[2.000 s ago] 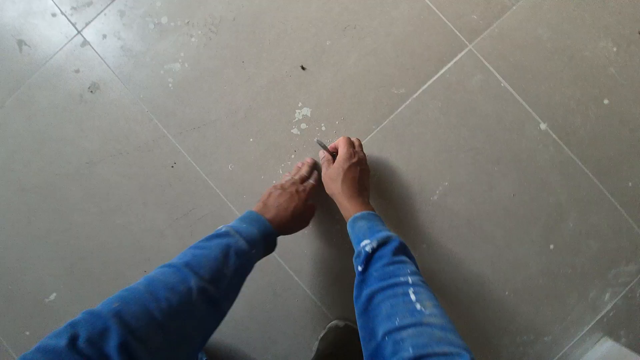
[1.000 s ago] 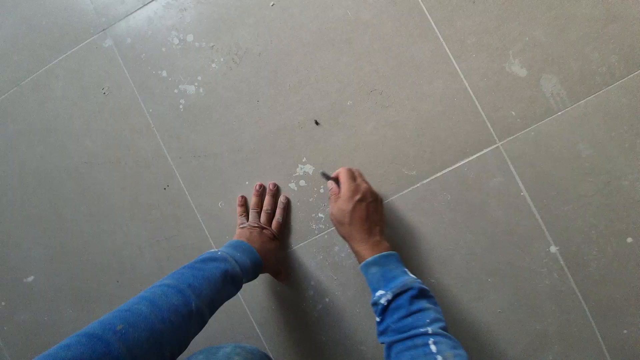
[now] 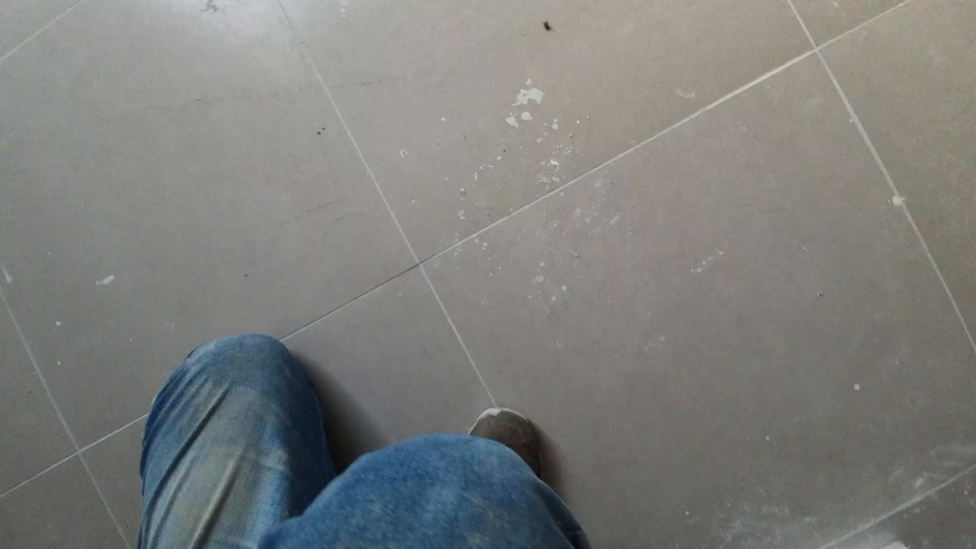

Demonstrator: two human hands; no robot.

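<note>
Neither my left hand nor my right hand shows in the head view at this moment, and the tool is out of sight too. Below me lies a floor of grey tiles [image 3: 686, 320] with pale grout lines [image 3: 656, 137]. White flaked spots [image 3: 528, 97] mark one tile above the middle of the view. Small pale crumbs [image 3: 553, 171] are scattered below them, on both sides of a grout line.
My knees in blue jeans [image 3: 236, 427] fill the lower left and bottom middle. The toe of a dark shoe [image 3: 507, 433] pokes out past one knee. A small dark bit [image 3: 547, 26] lies near the top edge. Whitish dust [image 3: 762, 522] marks the lower right.
Both hands have left the view, along with the small dark tool that was in my right hand. My left hand was flat on the floor one second ago. Both knees now show.
</note>
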